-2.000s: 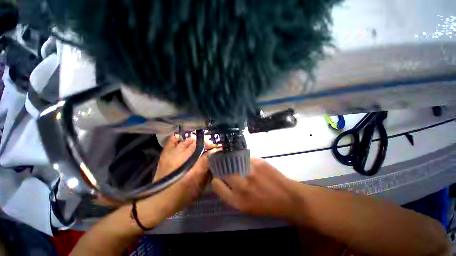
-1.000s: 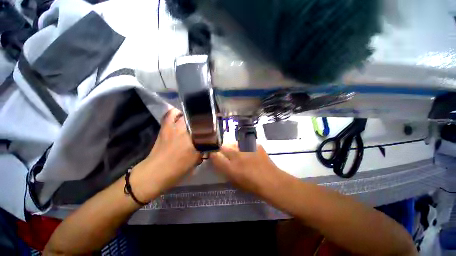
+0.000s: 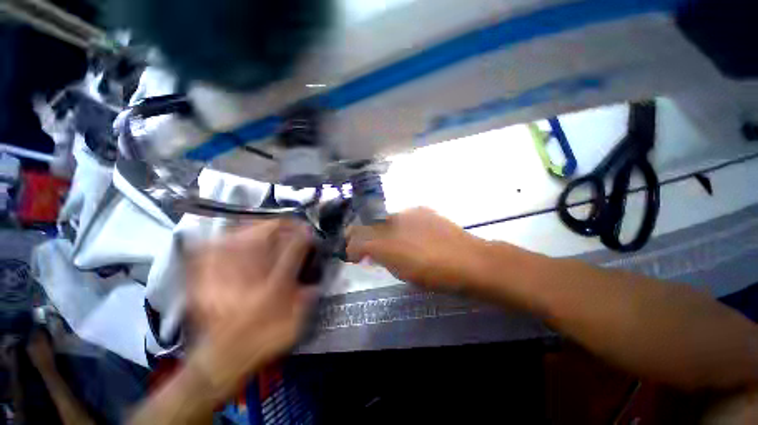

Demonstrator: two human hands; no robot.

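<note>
The light grey garment (image 3: 116,217) lies bunched left of the needle and hangs over the table edge. The white sewing machine head (image 3: 391,112) with a blue stripe crosses above my hands. My left hand (image 3: 249,286) is blurred, left of the needle area, with dark cloth at its fingers. My right hand (image 3: 415,247) is just right of and below the presser foot area, its fingertips closed on a dark edge of cloth. The needle itself is too blurred to make out.
Black shears (image 3: 617,199) lie right of my right hand, with yellow-green and blue snips (image 3: 555,148) beside them. A teal fluffy cover (image 3: 241,37) sits on the machine. A blue crate (image 3: 283,398) is below the table. A person's arm (image 3: 54,378) shows at lower left.
The view has shifted and tilted. My left hand has drawn back from the needle towards the table's front edge. My right hand stays near the presser foot.
</note>
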